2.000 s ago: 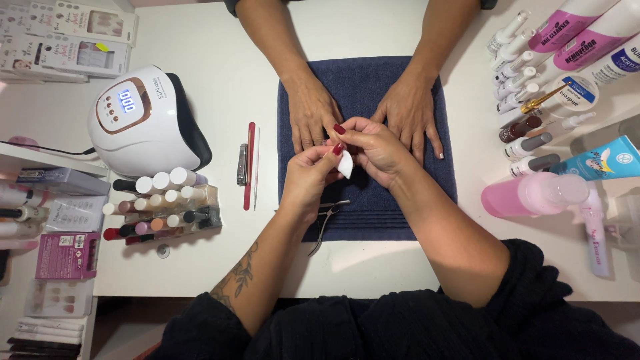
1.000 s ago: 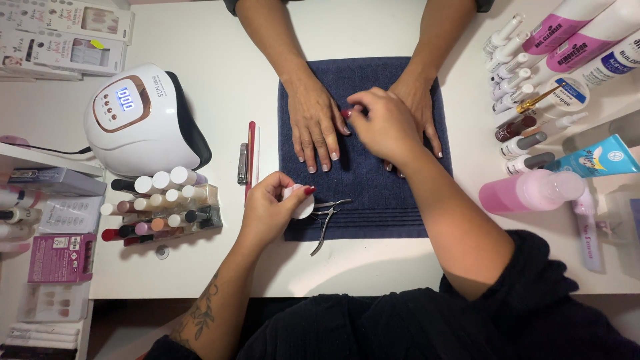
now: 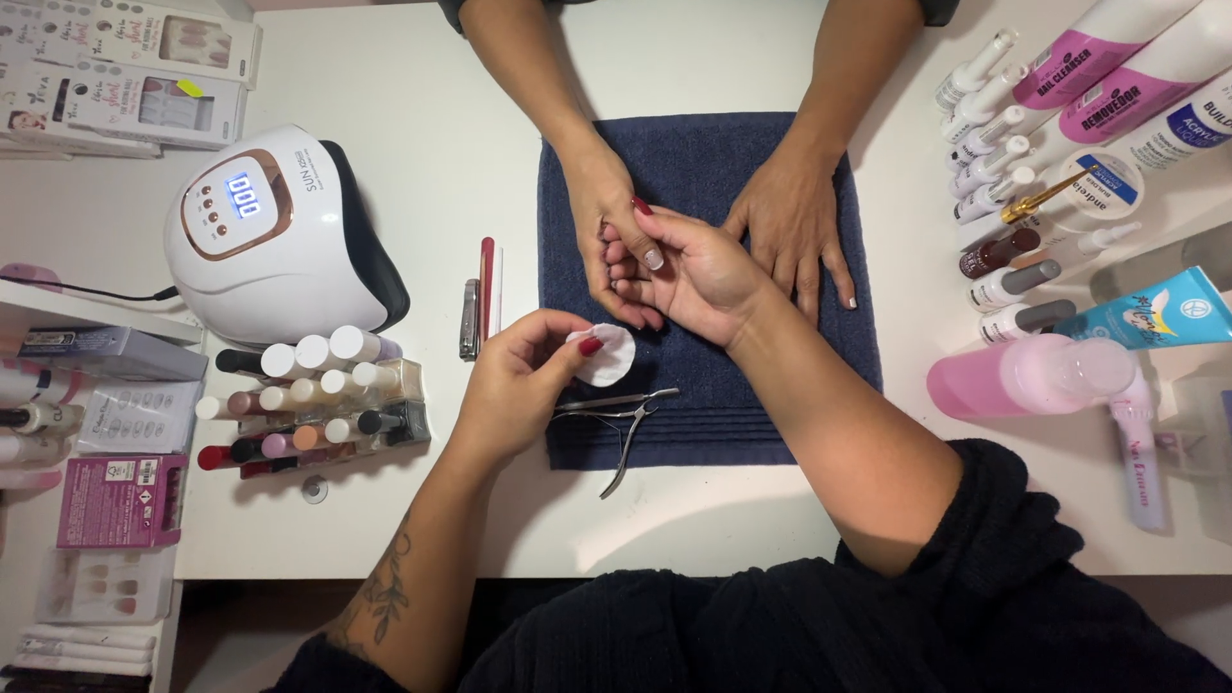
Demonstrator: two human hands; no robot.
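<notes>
A round white cotton pad [image 3: 608,356] is pinched between the thumb and fingers of my left hand [image 3: 525,375], over the lower left part of a dark blue towel [image 3: 703,385]. My right hand [image 3: 698,269], palm up, holds the fingers of another person's hand [image 3: 606,217], whose thumb lies across my fingers. That person's other hand [image 3: 797,226] rests flat on the towel, just beyond my right wrist. Metal cuticle nippers [image 3: 630,414] lie on the towel's lower left edge, below the pad.
A nail clipper [image 3: 469,320] and a red nail file [image 3: 486,279] lie left of the towel. Farther left are a rack of polish bottles [image 3: 318,399] and a white nail lamp [image 3: 269,241]. On the right stand a pink liquid bottle [image 3: 1020,375], a blue tube [image 3: 1155,313] and several bottles.
My right hand has turned palm up and taken hold of the other person's hand, which lay flat a second ago. My left hand still has the cotton pad, now farther from me over the towel.
</notes>
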